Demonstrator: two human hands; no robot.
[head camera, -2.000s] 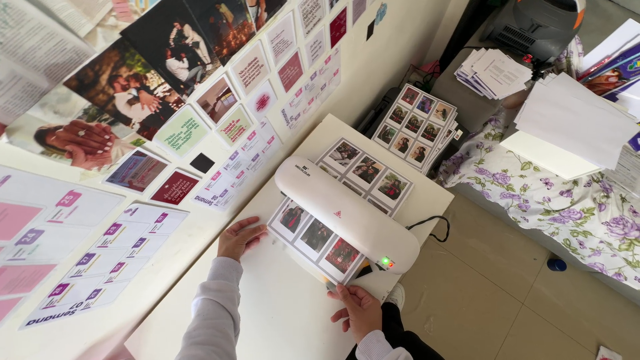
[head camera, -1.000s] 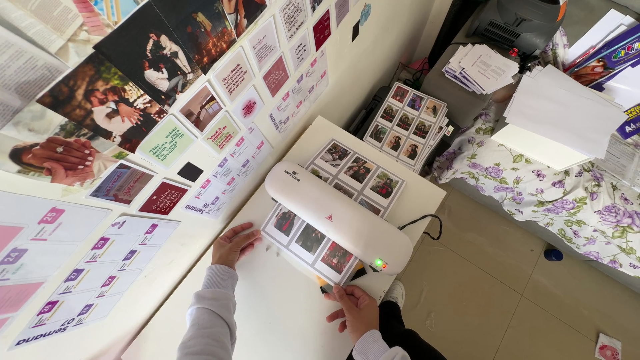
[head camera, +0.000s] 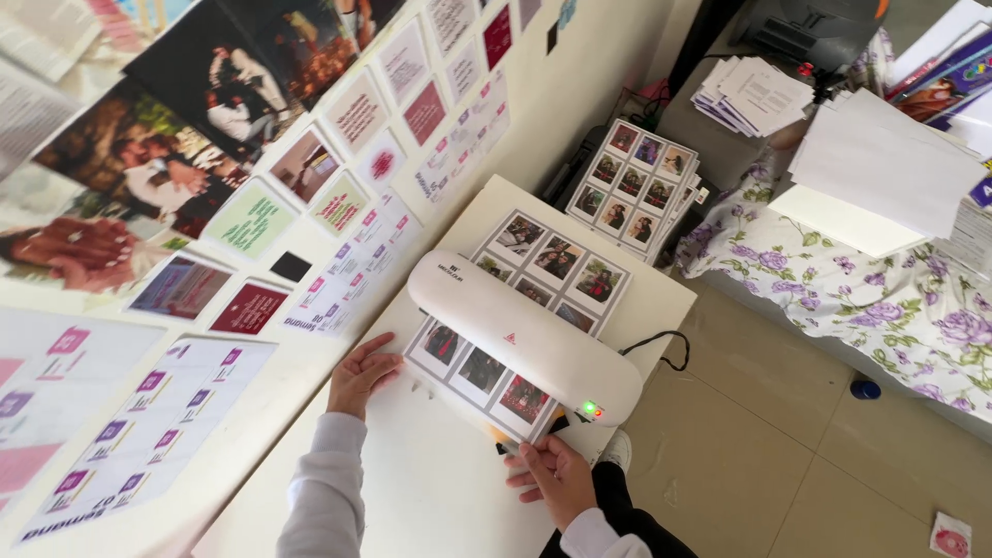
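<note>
A white laminating machine (head camera: 519, 333) lies on a white table, a green and a red light lit at its right end. Through it runs a sheet of printed photos (head camera: 465, 368), sticking out on the near side and on the far side. My left hand (head camera: 364, 376) is at the sheet's left corner, fingers apart, its fingertips close to the edge; whether they touch it is unclear. My right hand (head camera: 554, 477) pinches the sheet's near right corner between thumb and fingers. Small dark and orange items partly show beneath that corner.
A stack of photo sheets (head camera: 632, 186) lies beyond the table. Papers (head camera: 876, 170) rest on a floral cloth (head camera: 860, 302) at the right. A black cable (head camera: 659, 337) leaves the machine's far side. Photos and cards cover the wall at left.
The photo sheet has moved farther into the laminator, with less of it showing on the near side. My right hand has stayed at its near corner.
</note>
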